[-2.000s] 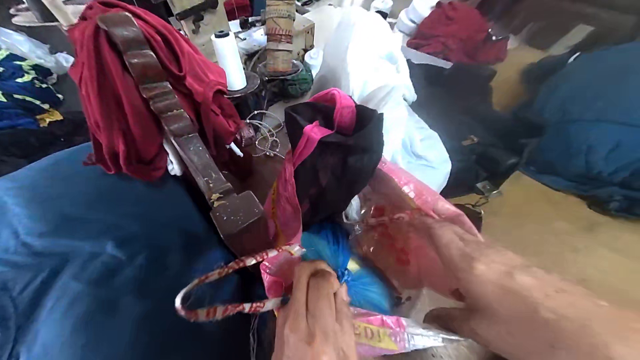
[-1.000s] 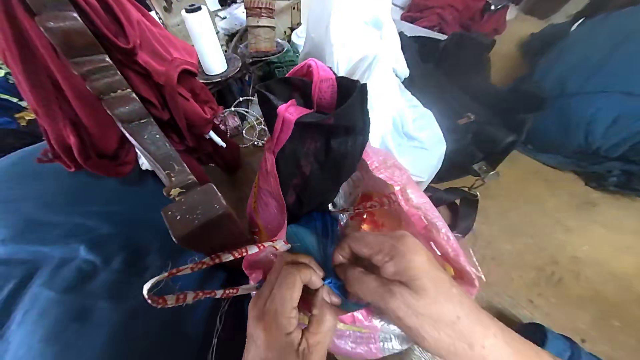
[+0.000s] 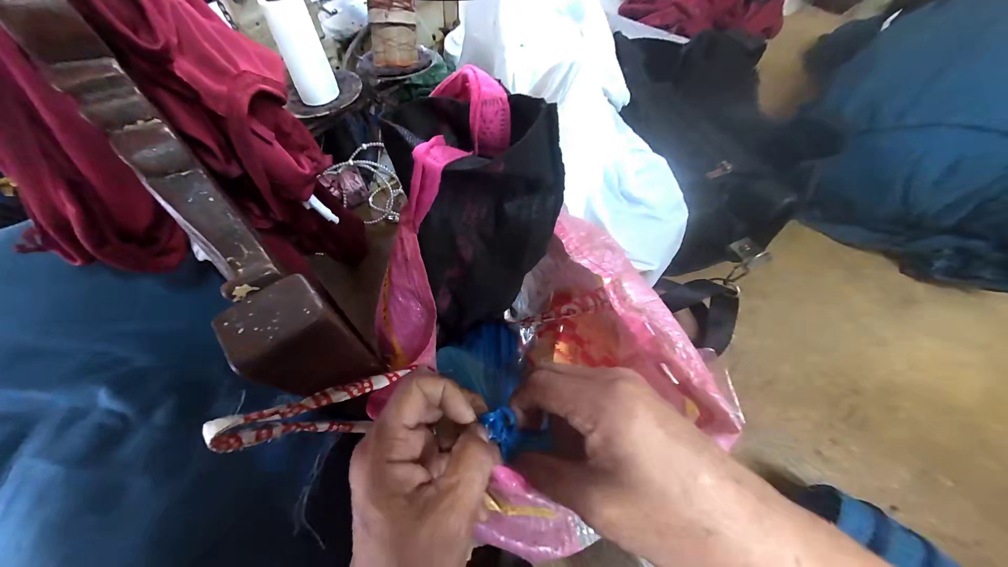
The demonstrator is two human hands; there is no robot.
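Between my two hands is the knotted neck of a blue plastic bag [image 3: 499, 425], inside an open pink bag [image 3: 630, 315]. My left hand [image 3: 425, 465] pinches the knot from the left with thumb and fingers. From the right, my right hand [image 3: 606, 449] has its fingertips at the same knot, its thumb partly out of sight. A patterned red and white handle loop [image 3: 299, 417] sticks out left of my left hand. Just beyond the hands stands a black bag [image 3: 488, 213] with a pink strap [image 3: 490, 110] over it. The lower part of the blue bag is hidden.
A worn wooden post [image 3: 173, 181] with dark red cloth [image 3: 228, 102] beside it is at the left. Dark blue fabric [image 3: 118, 378] spreads below it. Behind stand a white thread cone [image 3: 303, 55] and a white sack [image 3: 583, 134]. A black bag [image 3: 701, 157] lies right.
Two seconds ago my right hand was farther right, apart from my left; now both are together at the blue knot. The view has moved closer.
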